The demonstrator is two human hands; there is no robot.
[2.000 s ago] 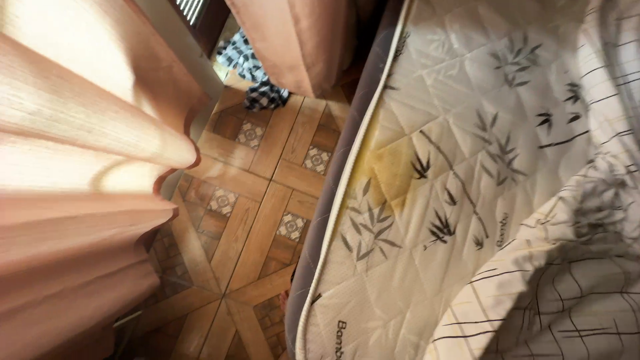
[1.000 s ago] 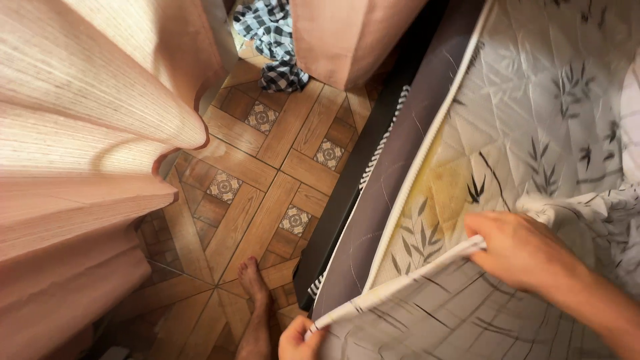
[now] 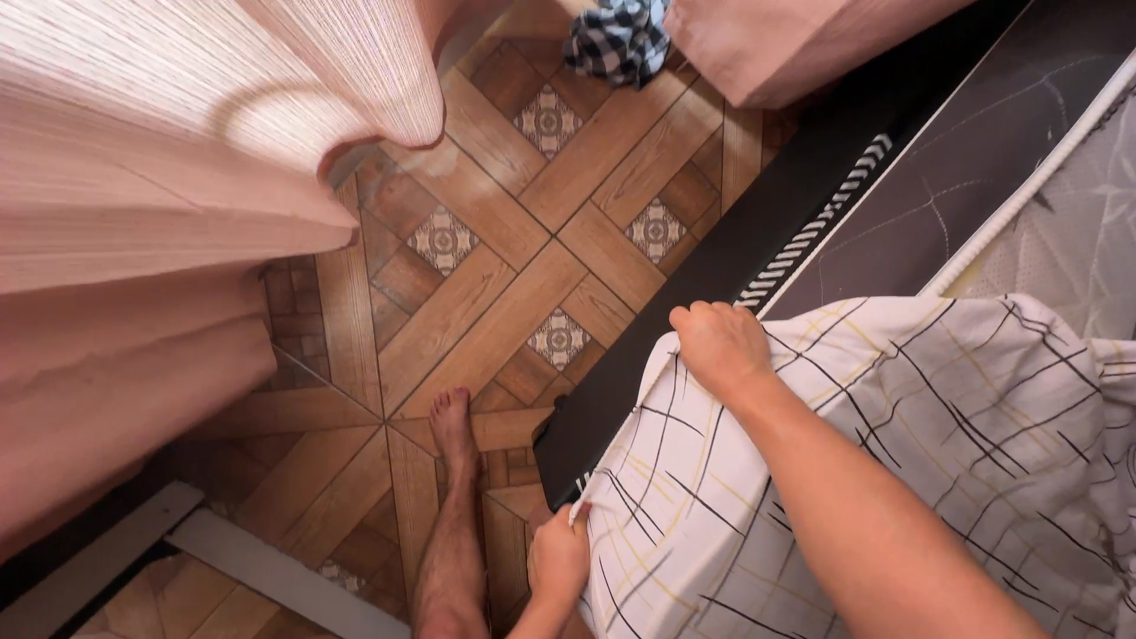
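Observation:
A white fitted-looking sheet with black and yellow lines [image 3: 852,390] lies over the corner and side of a mattress [image 3: 958,177]. My right hand [image 3: 723,346] grips the sheet's edge beside the black bed frame [image 3: 710,257]. Lower down, near the frame's corner, my left hand [image 3: 559,555] is closed on the same edge, with the cloth stretched between both hands. The mattress's grey side and white piping show above the sheet, along with a little of its quilted top. What lies under the sheet is hidden.
Pink curtains [image 3: 160,195] hang at the left, and another curtain [image 3: 754,44] hangs at the top. A checked cloth [image 3: 621,44] lies on the tiled floor [image 3: 497,328]. My bare foot [image 3: 453,426] stands near the bed frame's corner. A pale metal-looking bar [image 3: 275,568] crosses the lower left.
Both hands have come into view since the oldest frame. Over the last second the sheet's edge has moved outward and down over the mattress side, covering the corner.

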